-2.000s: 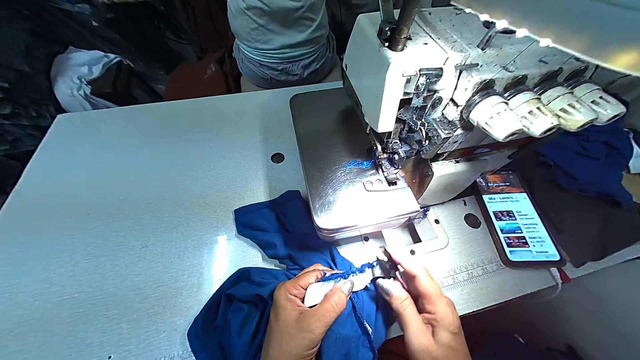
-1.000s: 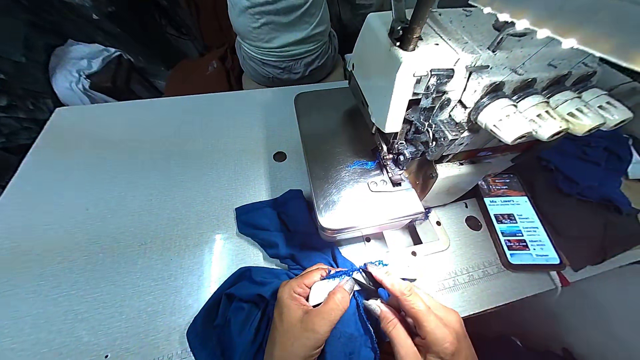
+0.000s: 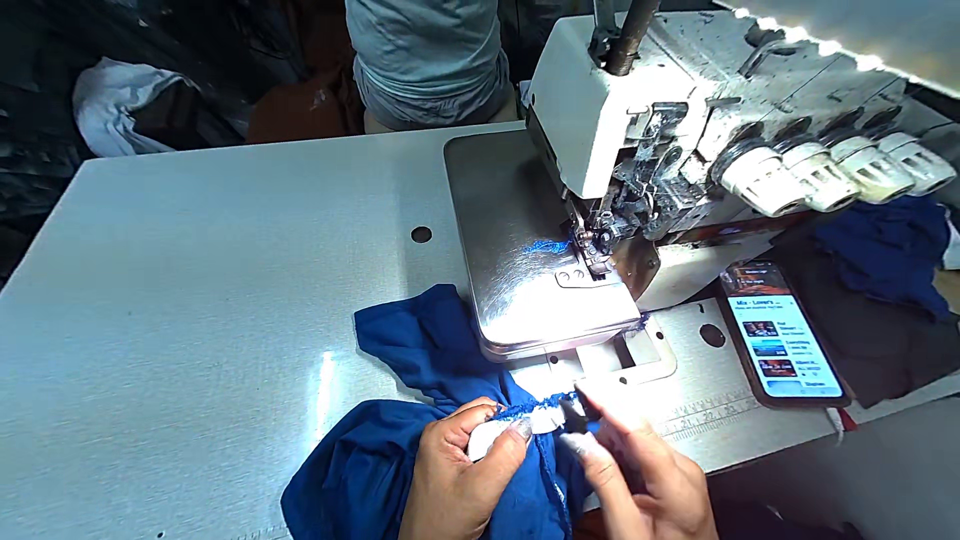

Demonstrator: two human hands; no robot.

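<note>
Blue fabric (image 3: 352, 465) lies at the table's front edge, with a seam of blue overlock stitching along a white piece (image 3: 487, 437). My left hand (image 3: 469, 469) pinches the fabric and the white piece between thumb and fingers. Just right of it, my right hand (image 3: 649, 469) has thumb and forefinger around a small dark tool (image 3: 576, 415), perhaps thread snips, at the end of the stitched seam; its shape is blurred. Behind both hands stands an overlock sewing machine (image 3: 577, 97), its presser foot (image 3: 595, 259) over the metal plate, where blue thread (image 3: 547, 246) lies.
A lit phone (image 3: 784, 337) with a cable lies to the right on the table. Dark fabric (image 3: 885, 255) is heaped beyond it. The white table (image 3: 225, 300) extends left. A person (image 3: 427, 60) sits across its far edge. An LED strip (image 3: 825, 49) hangs at upper right.
My right hand and the dark tool have shifted slightly along the seam. My left hand keeps its pinch on the fabric. The machine and phone have stayed in place.
</note>
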